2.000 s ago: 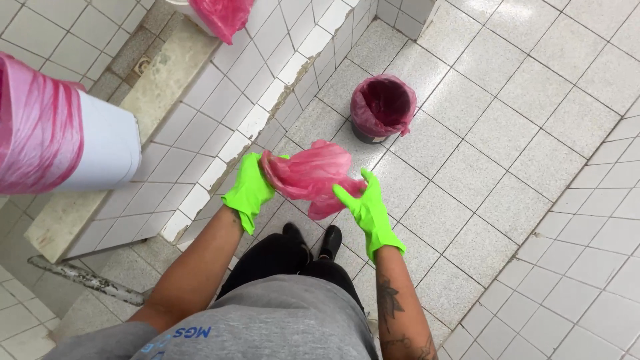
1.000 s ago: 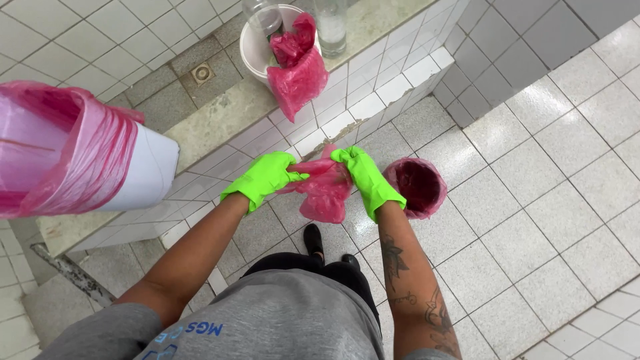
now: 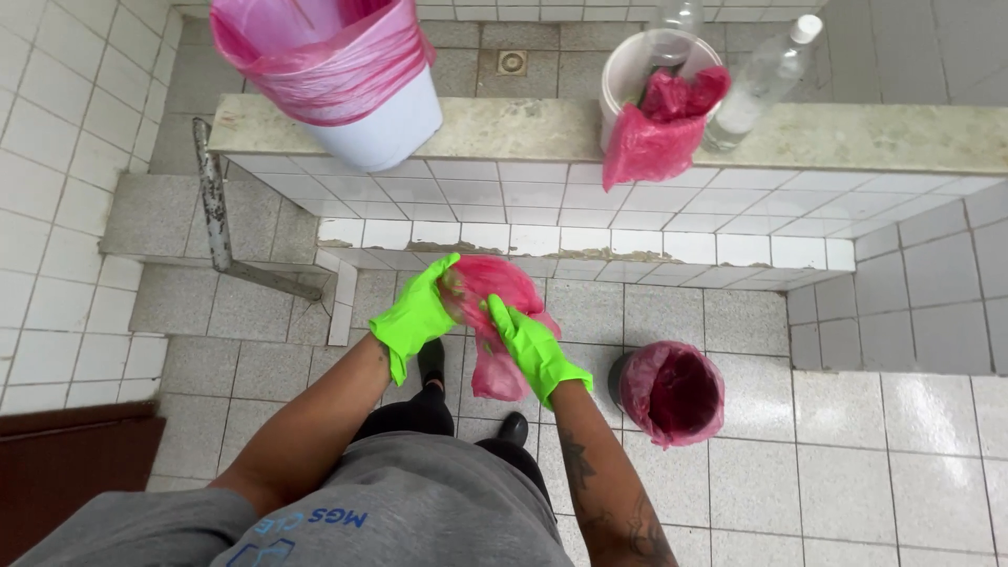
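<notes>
Both hands wear bright green rubber gloves and hold a crumpled pink plastic bag [image 3: 504,287] in front of my body. My left hand [image 3: 419,313] grips its left side, with the fingers partly behind the film. My right hand [image 3: 535,346] pinches the front of the bag, which hangs down between the hands. To the right on the floor stands a small dark bin [image 3: 671,394] with a pink liner folded over its rim. A larger white bin [image 3: 378,118] with a pink liner over its rim stands on the ledge at upper left.
Along the stone-topped ledge [image 3: 520,134] stand a white bucket [image 3: 613,94] with a pink bag [image 3: 654,146] over its rim and a clear plastic bottle [image 3: 752,98]. A worn metal rail [image 3: 213,205] rises by tiled steps [image 3: 189,216] at left. Tiled walls close the right side.
The view has turned strongly, bringing the ledge across the top. Both hands still hold the pink bag, which now spreads wider and hangs lower than a second ago.
</notes>
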